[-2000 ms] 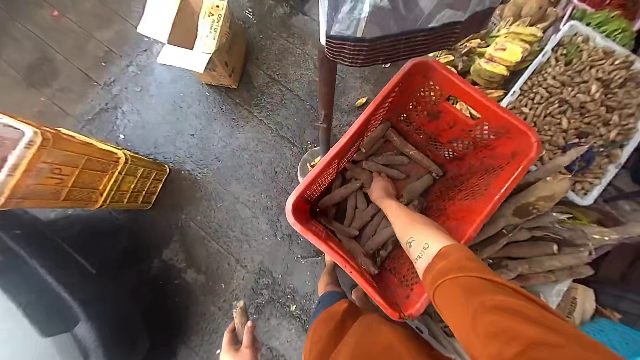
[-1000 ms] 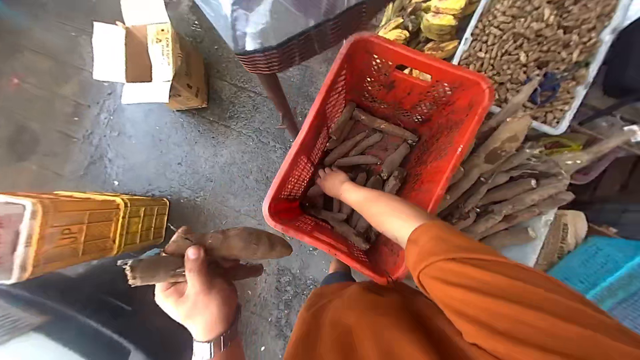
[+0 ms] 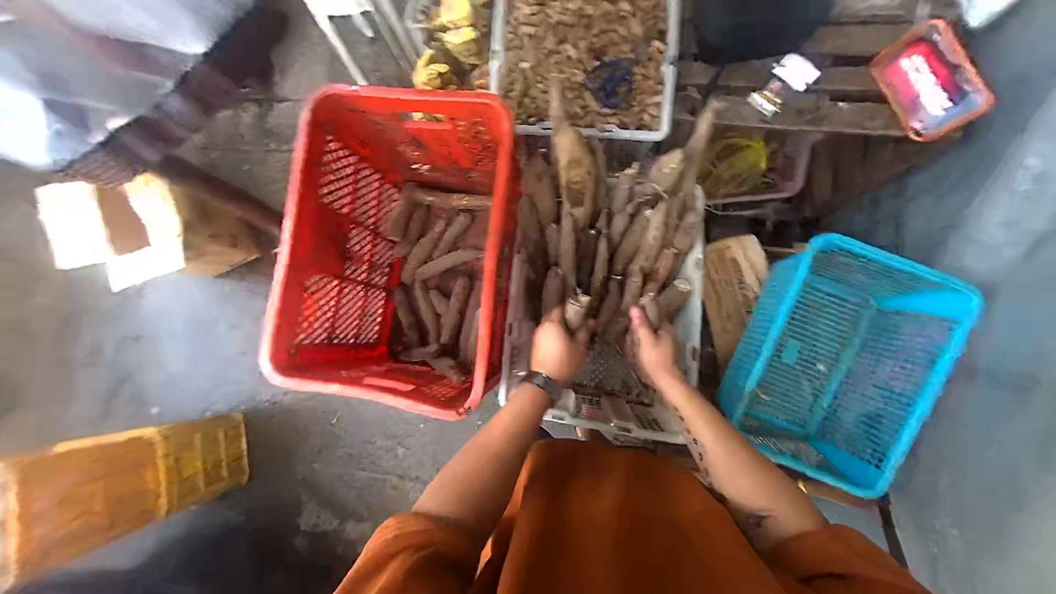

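Note:
Both my hands are over a white plastic crate (image 3: 695, 330) filled with long brown root tubers (image 3: 631, 243). My left hand (image 3: 561, 346), with a dark wristband, is closed around the near end of a tuber (image 3: 577, 307). To its right, my right hand (image 3: 656, 346) grips the end of another tuber (image 3: 650, 308) among the rest. Directly left of the white crate, a red plastic crate (image 3: 285, 247) holds more tubers (image 3: 437, 280), lying toward its right side. Part of each grip is hidden by the fingers.
A turquoise plastic basket (image 3: 891, 297) stands at the right, near a piece of cardboard (image 3: 733, 280). A tray of small brown roots (image 3: 577, 41) and yellow produce (image 3: 454, 41) lie beyond. At the left are an open cardboard box (image 3: 206, 227) and a yellow crate (image 3: 124, 487).
My right hand has left the red crate and is now at the tubers in the white crate. My left hand has moved there too, from left of the red crate. The view has swung right.

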